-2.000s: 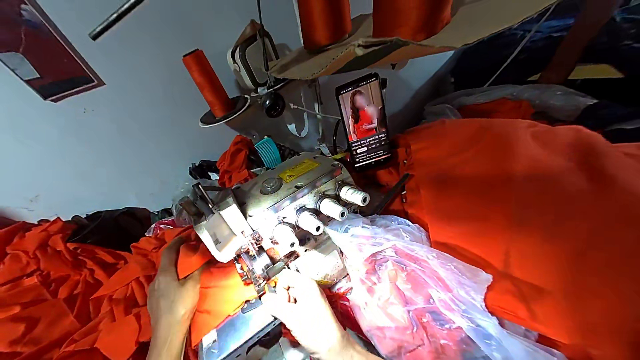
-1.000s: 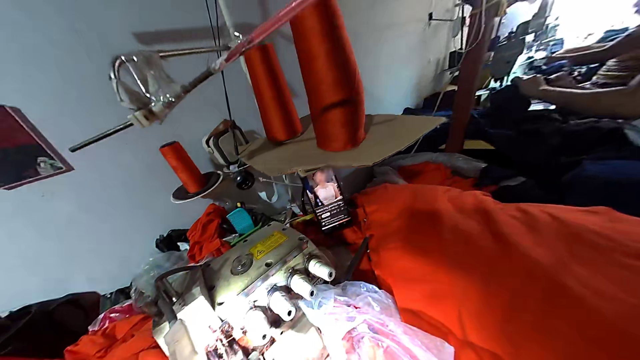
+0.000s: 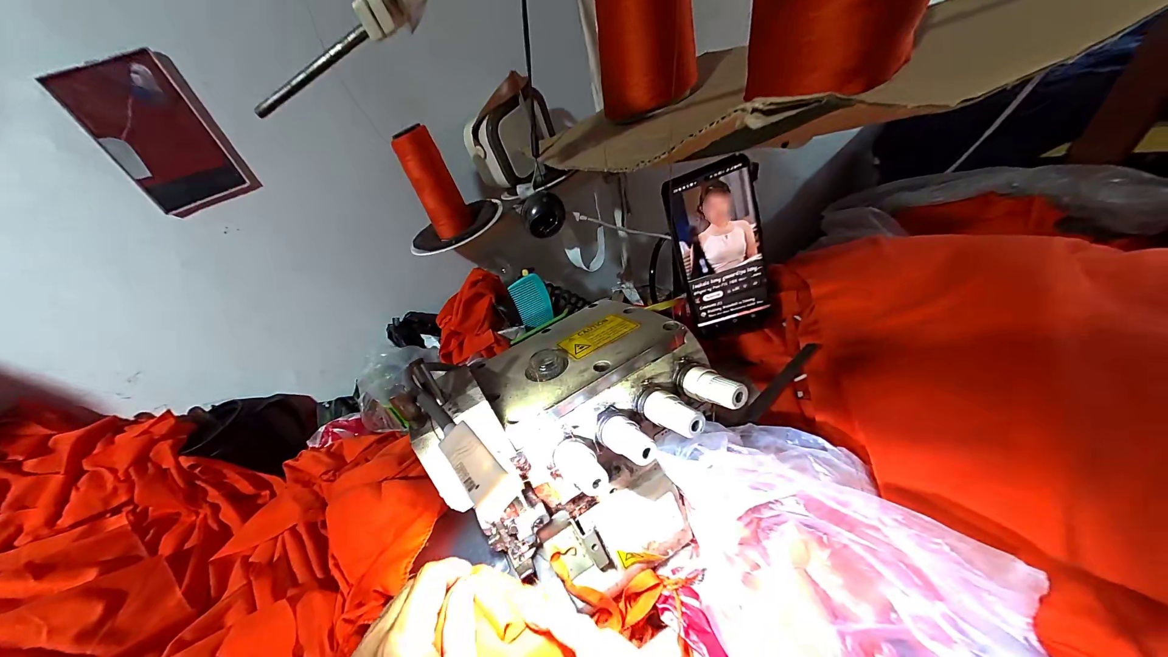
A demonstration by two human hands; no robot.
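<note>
An overlock sewing machine (image 3: pixel 584 365) with several white tension knobs stands at the middle, its lamp glaring on the needle area. At the bottom edge, just in front of the presser foot, my left hand (image 3: pixel 415 602) grips orange fabric (image 3: pixel 493 611). My right hand (image 3: pixel 579 625) is close beside it at the same cloth, washed out by the light and cut off by the frame, so its fingers are unclear. Narrow orange strips (image 3: pixel 620 602) hang by the machine's front. More orange cloth (image 3: pixel 137 520) lies heaped on the left.
Orange fabric (image 3: pixel 985 383) spreads on the right, beside a clear plastic bag (image 3: pixel 821 547). Behind the machine are a lit phone (image 3: pixel 721 246), a teal comb (image 3: pixel 530 301) and an orange thread cone (image 3: pixel 431 182). Large thread cones (image 3: pixel 646 55) stand on a cardboard shelf (image 3: pixel 712 109) above.
The view tilted up, then back down. My hands, out of sight one second ago, are again at the bottom, lower than two seconds ago. The phone's picture has changed.
</note>
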